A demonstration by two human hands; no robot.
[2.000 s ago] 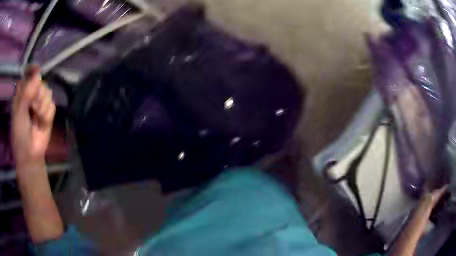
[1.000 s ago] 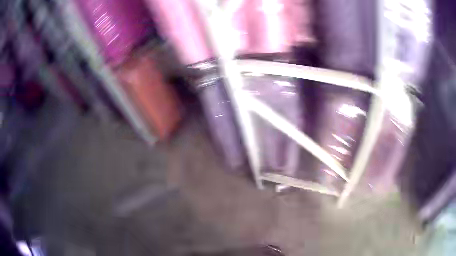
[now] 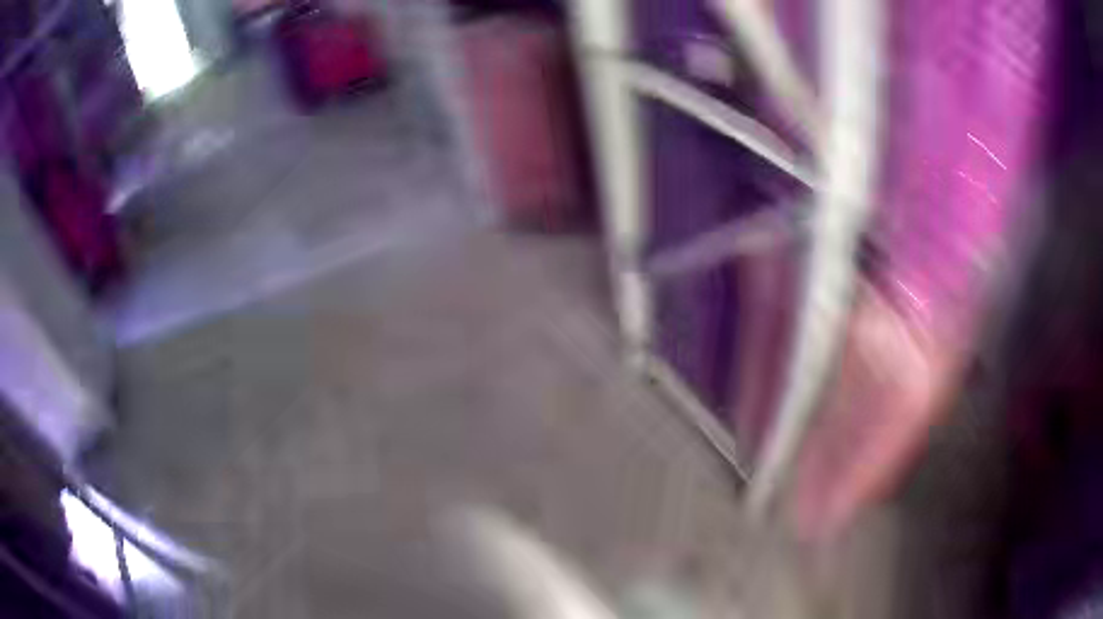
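Note:
Neither of my hands can be made out in the blurred head view. A pale garment rail frame [image 3: 839, 230] with upright and slanting bars stands right of centre. Bright magenta bagged garments [image 3: 968, 145] hang to its right, with small glints on the film. A blurred orange-pink cloth-like shape [image 3: 877, 411] lies below them. Dark purple garments [image 3: 689, 169] show between the frame's bars. A dark mass, too blurred to name, fills the right edge.
The grey-brown floor [image 3: 387, 411] spreads across the middle. A dull red block-like shape [image 3: 526, 121] and a red item [image 3: 329, 58] stand farther back. A blurred pale bar [image 3: 532, 562] is at the bottom. Purplish things line the left edge, with a bright white patch [image 3: 103, 544] low there.
The view has swung away from the dark bagged garment and both hands, past pink garments, to the floor and another part of the rails. My hands have left the picture.

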